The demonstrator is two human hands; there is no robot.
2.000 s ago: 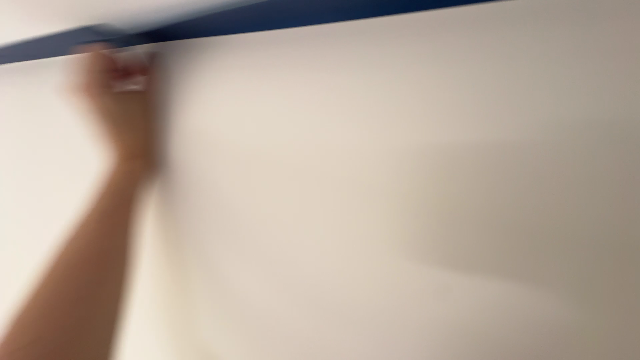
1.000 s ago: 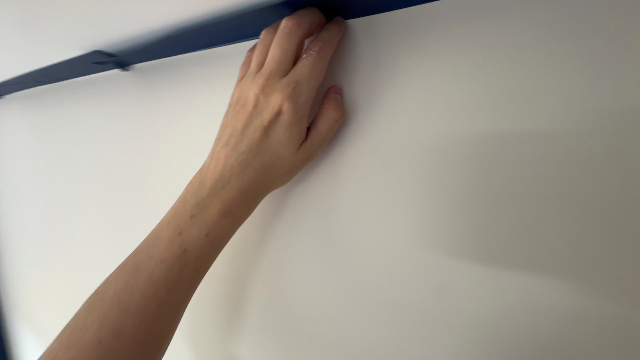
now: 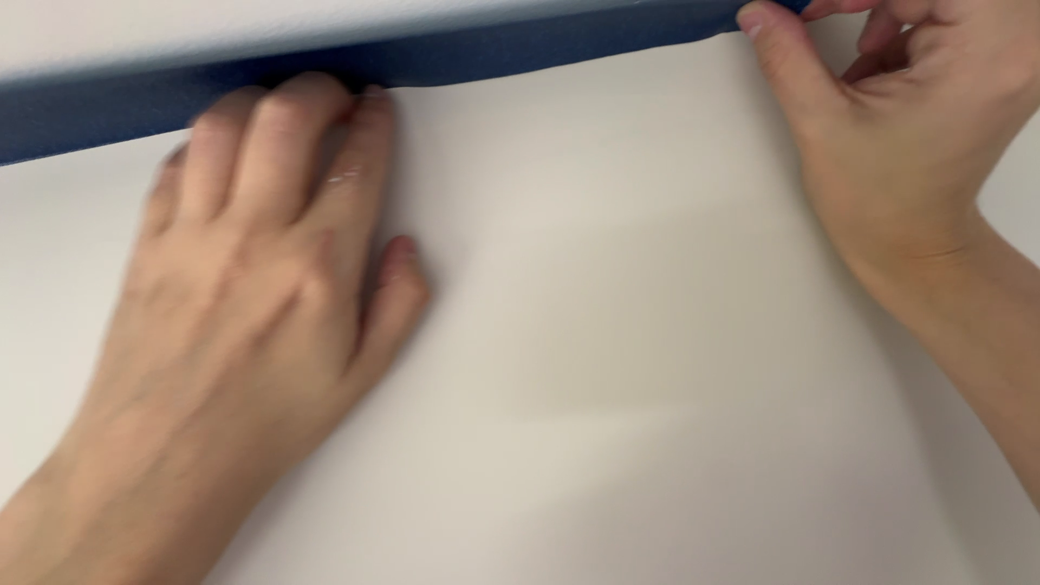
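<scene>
A strip of dark blue tape (image 3: 520, 50) runs along the top of a pale sheet or wall surface (image 3: 617, 268), rising slightly to the right. My left hand (image 3: 268, 244) lies against it at the left, its fingertips pressed on the tape and the thumb apart from the fingers. At the upper right, my right hand (image 3: 910, 122) pinches the end of the tape between thumb and fingers; some of those fingertips are cut off by the top of the view. Between the hands, the lower edge of the tape is slightly wavy.
Above the tape is a white, lightly textured surface (image 3: 203, 28). Shadows of the hands and arms fall across the pale surface below, and a pale area (image 3: 1016, 195) shows to the right of my right wrist.
My left hand has moved right along the tape from the left side. My right hand, not in the earlier frames, is now in view at the tape. The view is closer.
</scene>
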